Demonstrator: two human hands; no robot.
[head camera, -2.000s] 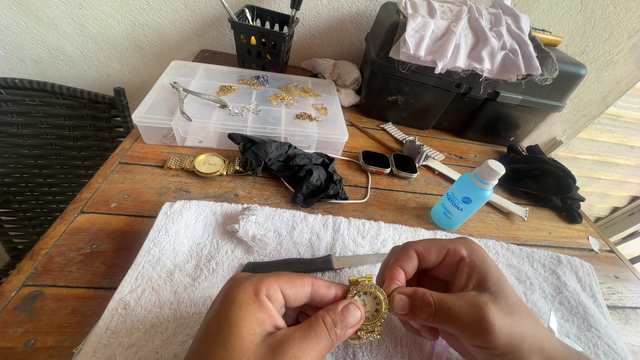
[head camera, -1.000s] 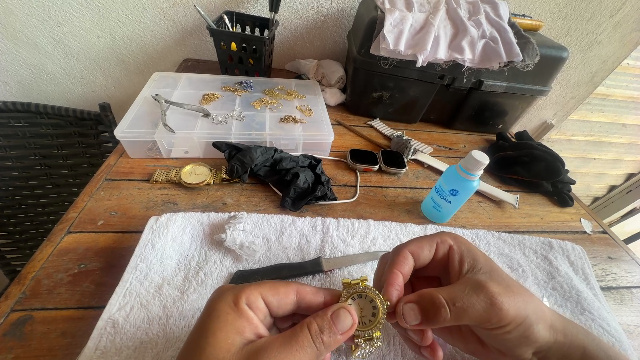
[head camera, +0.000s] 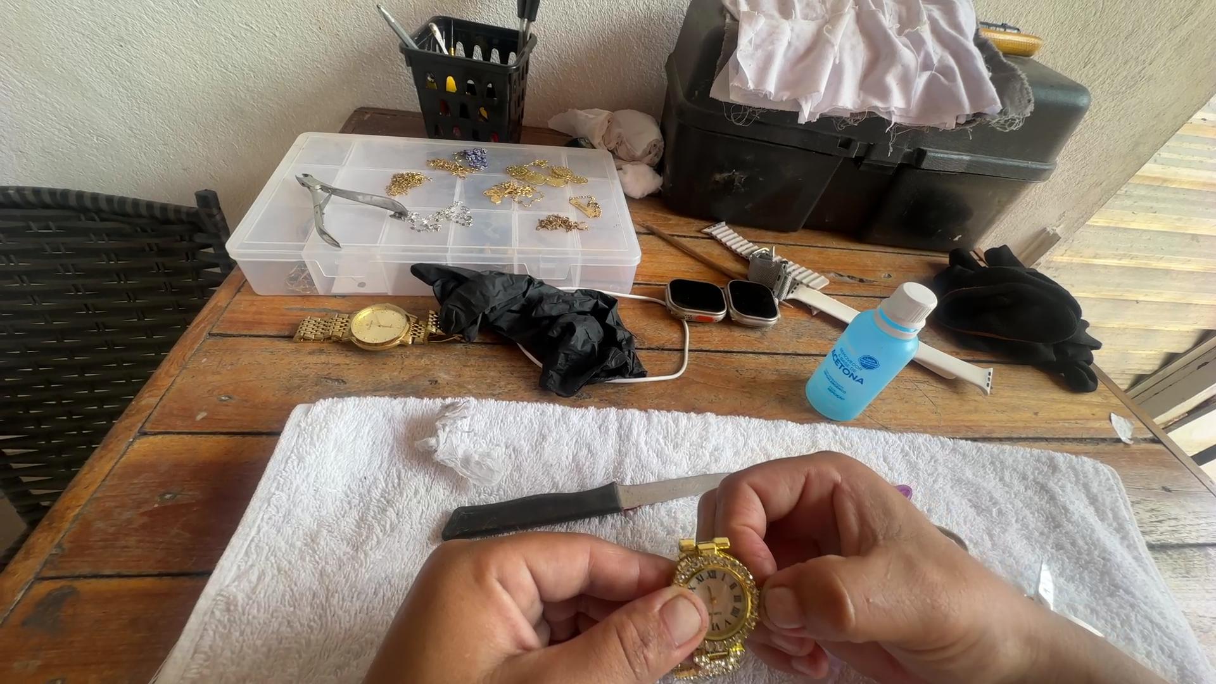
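Observation:
A gold-coloured wristwatch (head camera: 727, 600) with Roman numerals and a stone-studded bezel is held upright above the white towel. My left hand (head camera: 551, 608) grips its left side, thumb on the edge of the face. My right hand (head camera: 845, 570) has thumb and fingertips at the right edge of the case, where the crown would sit; the fingertips hide that spot. Just behind the hands, a knife with a black handle (head camera: 537, 511) lies on the white towel (head camera: 351, 475), its blade tip covered by my right hand. A crumpled white tissue (head camera: 465, 445) rests near the knife.
Beyond the towel are a gold watch (head camera: 380, 326), a black glove (head camera: 541, 328), two smartwatch cases (head camera: 724, 301) and a blue acetone bottle (head camera: 869, 356). Farther back stand a clear compartment box (head camera: 361, 247) bearing chains and nippers, a black basket (head camera: 470, 85) and a black toolbox (head camera: 750, 180).
Both hands stay on the watch throughout. Its face is turned a little differently than two seconds ago, and the fingers of my right hand have shifted slightly at its edge.

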